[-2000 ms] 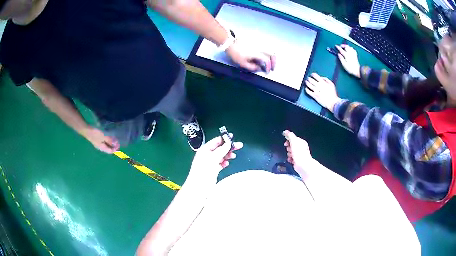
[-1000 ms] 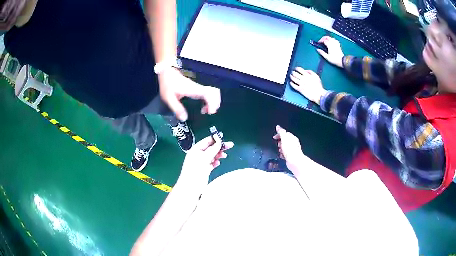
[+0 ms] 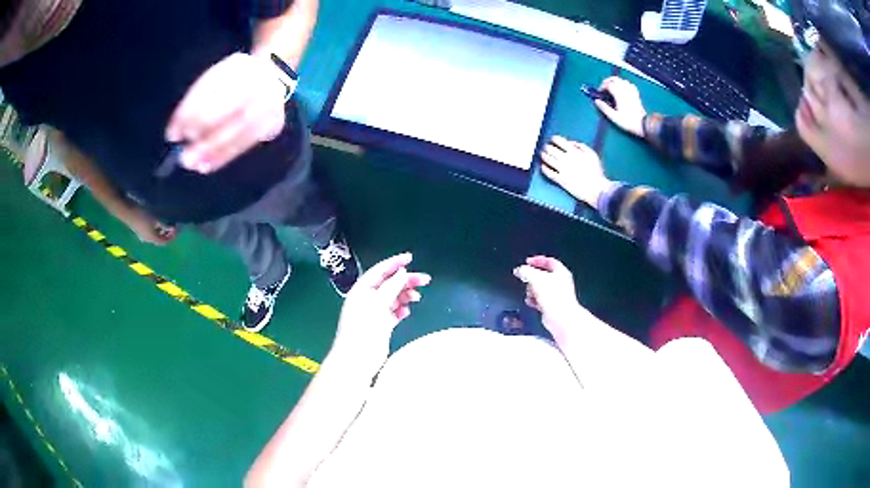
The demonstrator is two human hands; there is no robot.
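My left hand [image 3: 383,291] is over the floor in front of my body, palm up, with its fingers apart and no piece visible in it. My right hand [image 3: 549,288] is to its right, with thumb and fingertips close together; whether a small piece is between them cannot be told. A small dark piece [image 3: 172,158], like a USB stick, shows blurred at the fingertips of the standing person's raised hand, at the upper left.
A large panel [image 3: 446,84] with a white face lies on the green bench. A seated person in plaid sleeves [image 3: 701,224] rests both hands there, near a keyboard [image 3: 689,78]. A plastic stool [image 3: 57,172] stands at far left.
The small silver-ended piece has left my left hand. The standing person's hand reached toward mine, then drew back up and left with a dark piece. My right fingers have curled in slightly.
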